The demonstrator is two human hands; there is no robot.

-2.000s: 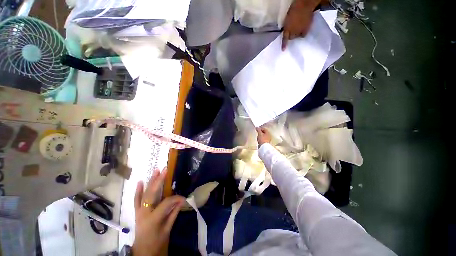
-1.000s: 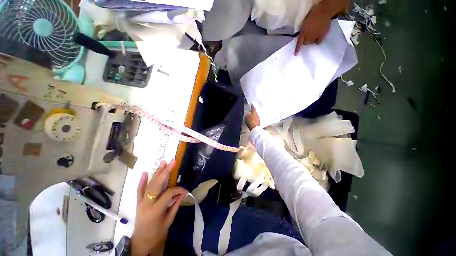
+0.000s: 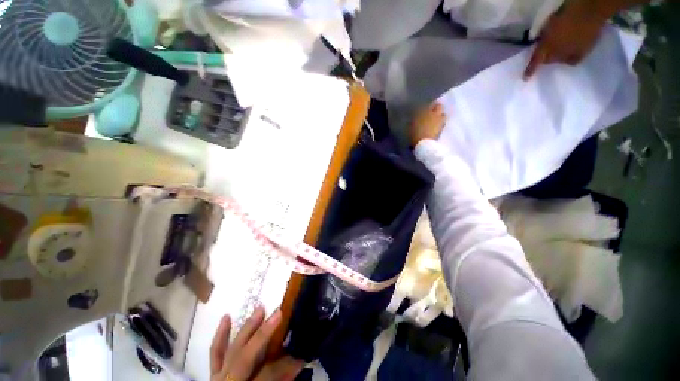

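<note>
A broad white sheet (image 3: pixel 514 123) lies over another person's lap and a grey cloth. My right hand (image 3: pixel 427 125) is at the sheet's left edge, fingers bent; whether it grips the edge is hidden. My left hand (image 3: pixel 250 350) lies at the table's wooden edge, cut off by the bottom of the picture; its thumb and what it may hold are unclear. A cream strip (image 3: pixel 382 350) hangs beside it over the dark lap. A bundle of cream strips (image 3: pixel 574 257) lies on a dark support, partly hidden behind my right sleeve.
A measuring tape (image 3: pixel 335 268) hangs from the sewing machine (image 3: pixel 97 260) over the table edge (image 3: pixel 339 160). Black-handled scissors (image 3: pixel 151 327) lie on the machine bed. A green fan (image 3: pixel 63 56) stands at the back left. Another person's hand (image 3: pixel 570 41) rests on the sheet.
The view has shifted, so most things sit further right. My right hand has moved from the sheet's near corner up along its left edge. The strip loop near my left hand has mostly left view.
</note>
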